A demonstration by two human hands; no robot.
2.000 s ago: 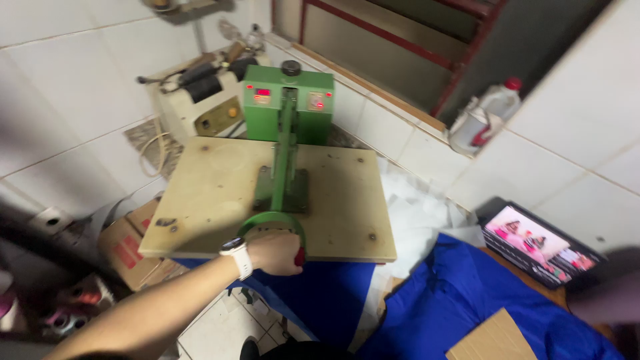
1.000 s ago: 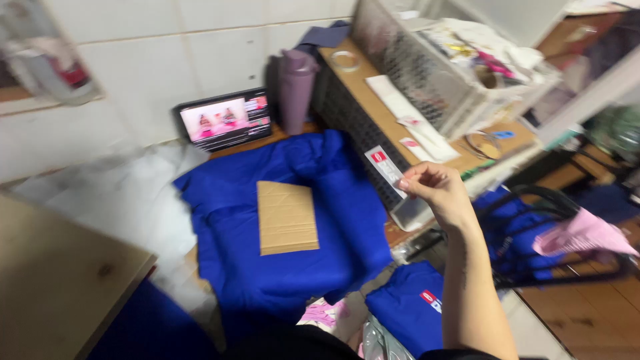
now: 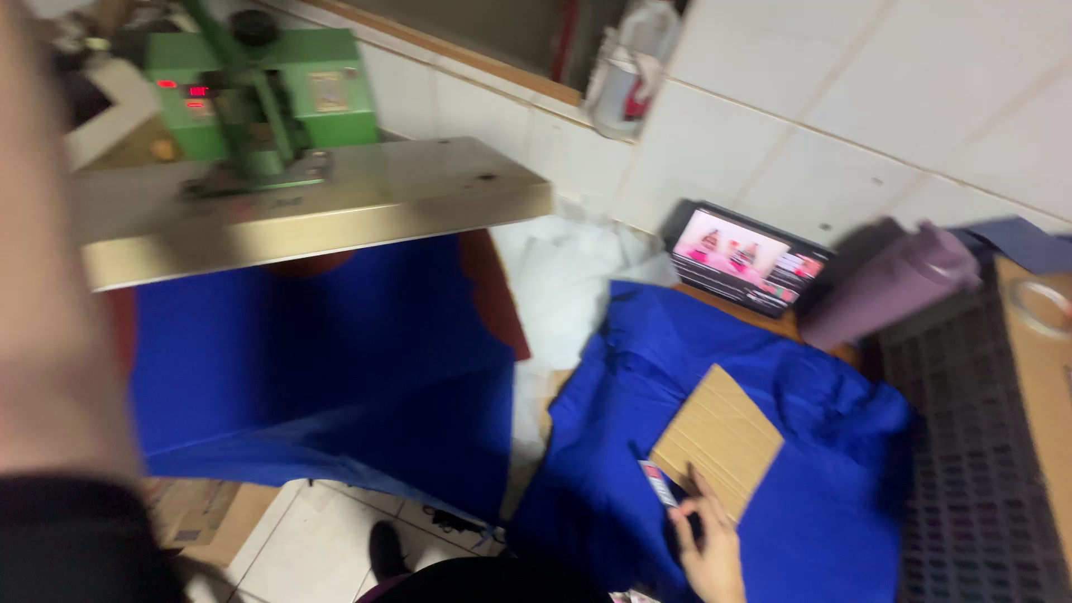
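Observation:
My right hand is low at the right of centre, over blue fabric beside a folded piece of cardboard. Between its fingertips is one end of a small printed strip. At the left edge my left forearm reaches up past the green heat press; the left hand itself is out of frame. The press's upper platen stands above another blue garment, which lies on an orange-red pad. The picture is blurred.
A phone or tablet leans against the tiled wall, next to a purple bottle. White sheets lie between press and fabric. A dark crate and a tape roll are at the right, a plastic jug on the ledge.
My right hand has moved from beside the crate to over the blue fabric, with the strip. The press platen, low on the garment two seconds ago, is now raised. The view has swung back left.

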